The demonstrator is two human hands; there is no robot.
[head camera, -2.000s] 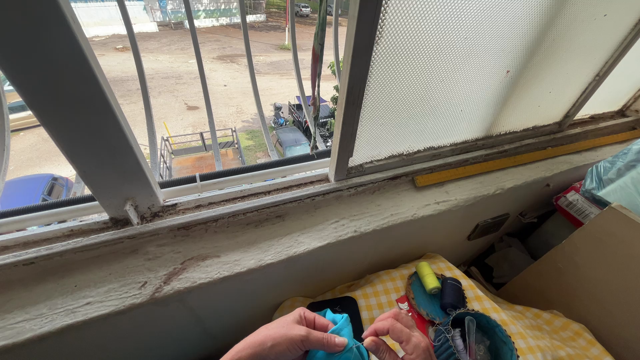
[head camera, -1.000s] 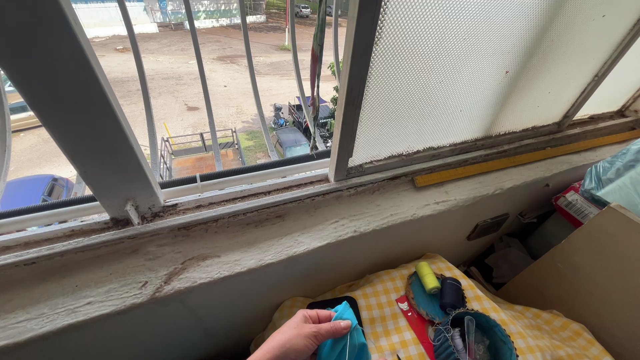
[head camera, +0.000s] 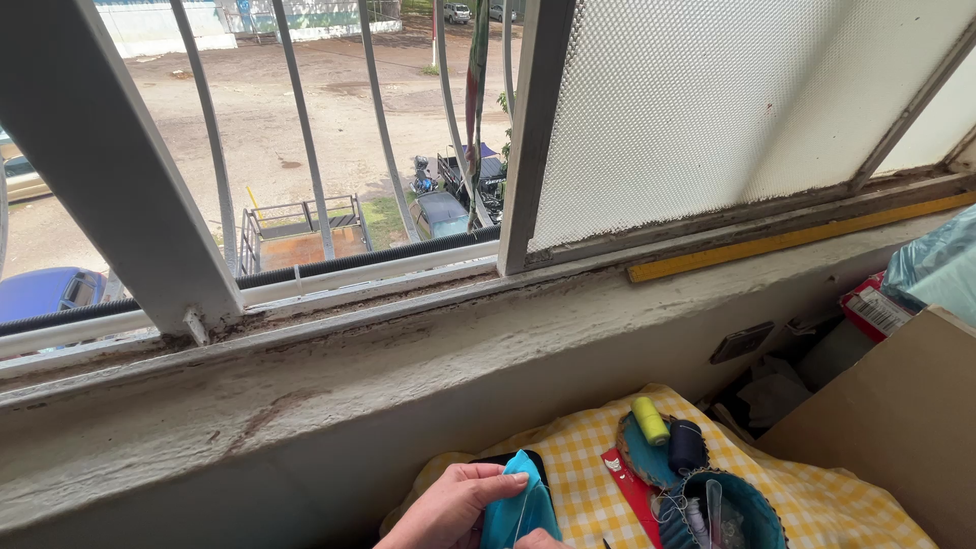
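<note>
My left hand (head camera: 457,503) pinches the upper edge of a turquoise cloth (head camera: 521,507) between thumb and fingers at the bottom of the view. Only a small part of my right hand (head camera: 538,540) shows, at the bottom edge by the cloth; its fingertips are mostly cut off. A pale thread runs down the cloth toward it. A black flat object (head camera: 540,462) lies partly behind the cloth. To the right are a yellow-green thread spool (head camera: 650,421), a dark blue thread spool (head camera: 687,446), a red flat item (head camera: 631,496) and a round turquoise sewing basket (head camera: 772,509) holding small things.
A yellow checkered cloth (head camera: 583,427) lies under these things. Beyond it run a wall and a rough window sill (head camera: 366,381) with a yellow ruler-like strip (head camera: 801,238). At the right stand a cardboard panel (head camera: 884,427) and a blue plastic bag (head camera: 942,263).
My right hand, beside the cloth two seconds ago and out of view one second ago, shows again at the bottom edge. My left hand keeps its hold on the turquoise cloth.
</note>
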